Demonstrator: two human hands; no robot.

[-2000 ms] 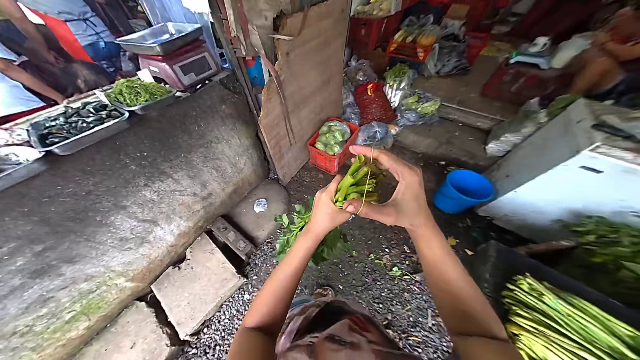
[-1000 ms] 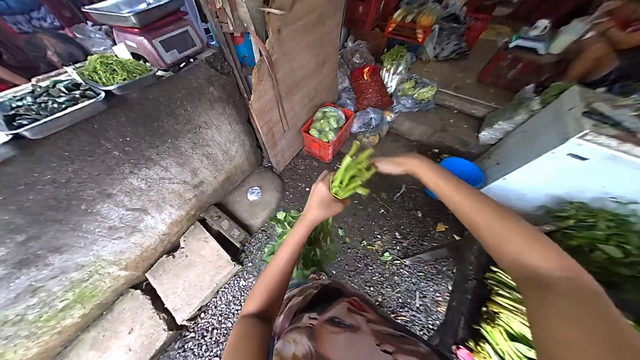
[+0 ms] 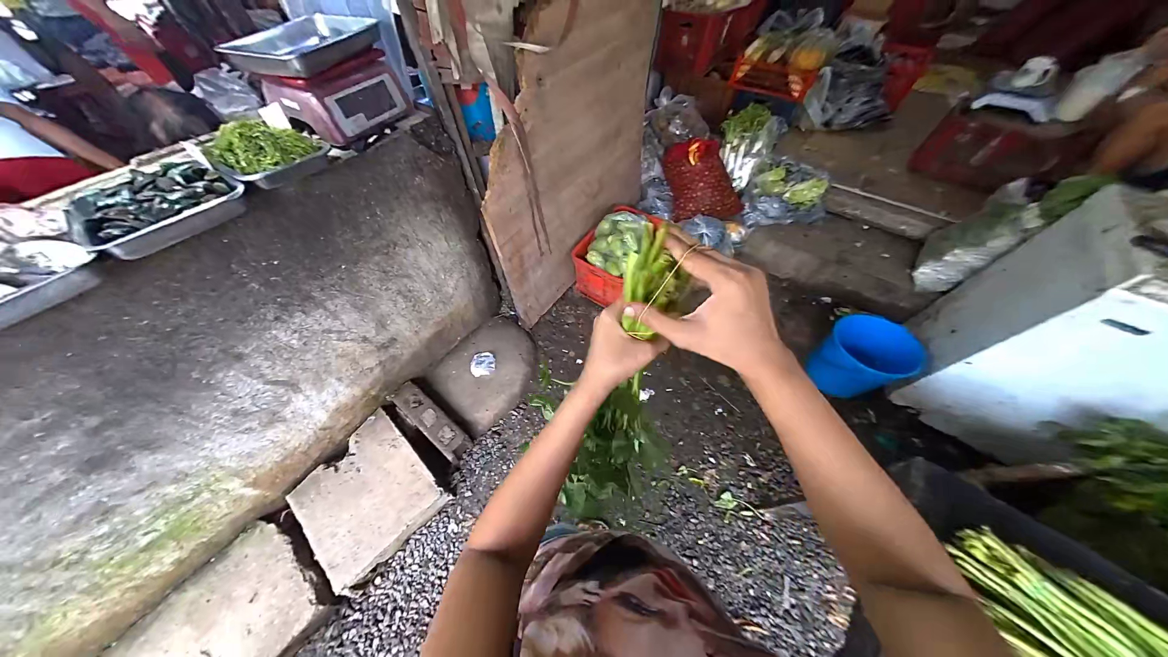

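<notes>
My left hand [image 3: 619,345] grips a bunch of leafy green vegetable [image 3: 650,274], its cut stems up and its leaves hanging below my hand. My right hand [image 3: 725,306] is at the stems with its thumb and fingers spread, stretching a thin yellowish rubber band [image 3: 673,274] that runs beside the stems. The thumb of my right hand touches the lower stems near my left hand. Part of the bunch is hidden behind my hands.
A blue bucket [image 3: 867,354] stands to the right beside a white box [image 3: 1049,365]. A red crate [image 3: 598,274] of bagged vegetables lies ahead. Long green stems [image 3: 1058,593] fill the lower right. Trays of vegetables and a scale [image 3: 342,96] line the concrete ledge [image 3: 274,310] at left.
One second ago my right hand was apart from the stems, on their right; now it is back at them with the band stretched. My left hand has kept hold of the bunch.
</notes>
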